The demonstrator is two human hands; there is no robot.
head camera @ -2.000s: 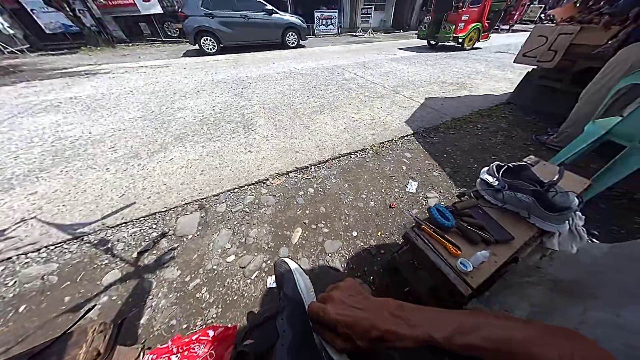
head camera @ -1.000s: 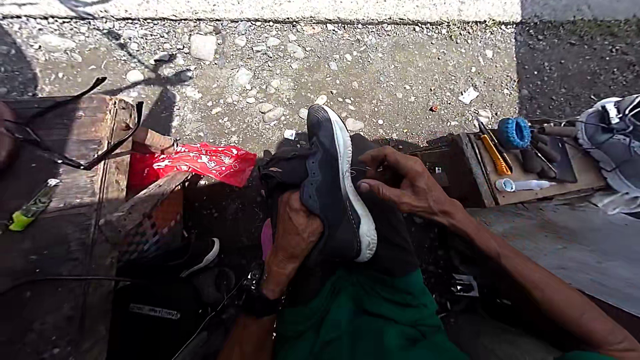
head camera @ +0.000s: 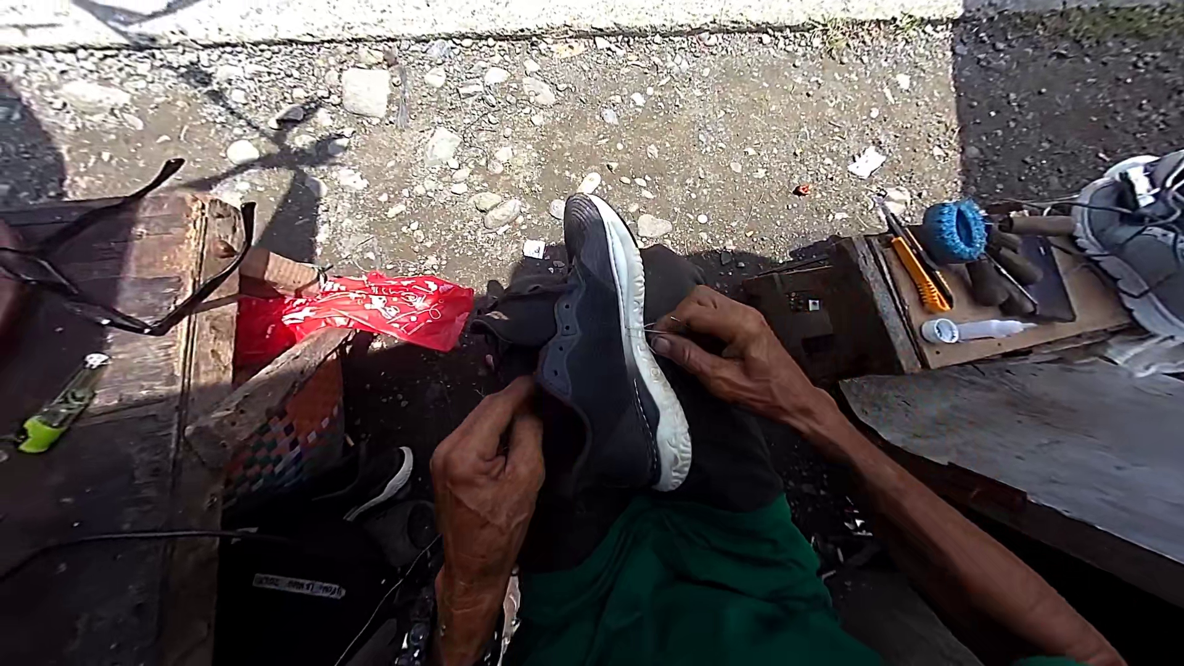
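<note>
A dark sneaker (head camera: 601,370) with a white sole lies on its side across my lap, its toe pointing away from me. At the shoe's opening is my left hand (head camera: 495,472), fingers curled; whether it grips the upper or something inside is hidden. My right hand (head camera: 731,347) pinches a thin thread at the seam between sole and upper, midway along the shoe. A row of pale stitches shows along that seam toward the heel.
On the right, a wooden box (head camera: 888,305) bears an orange cutter (head camera: 920,275), a blue ring-shaped item (head camera: 955,231), a small white bottle (head camera: 990,329) and a grey sneaker (head camera: 1138,240). At left are a wooden bench (head camera: 120,388), eyeglasses (head camera: 139,324), a red plastic bag (head camera: 398,310) and a dark shoe (head camera: 384,481).
The view has swung down from the road to my lap. Since one second ago, my left hand has moved left and back from the shoe's side to its opening. My right hand stays near the sole.
</note>
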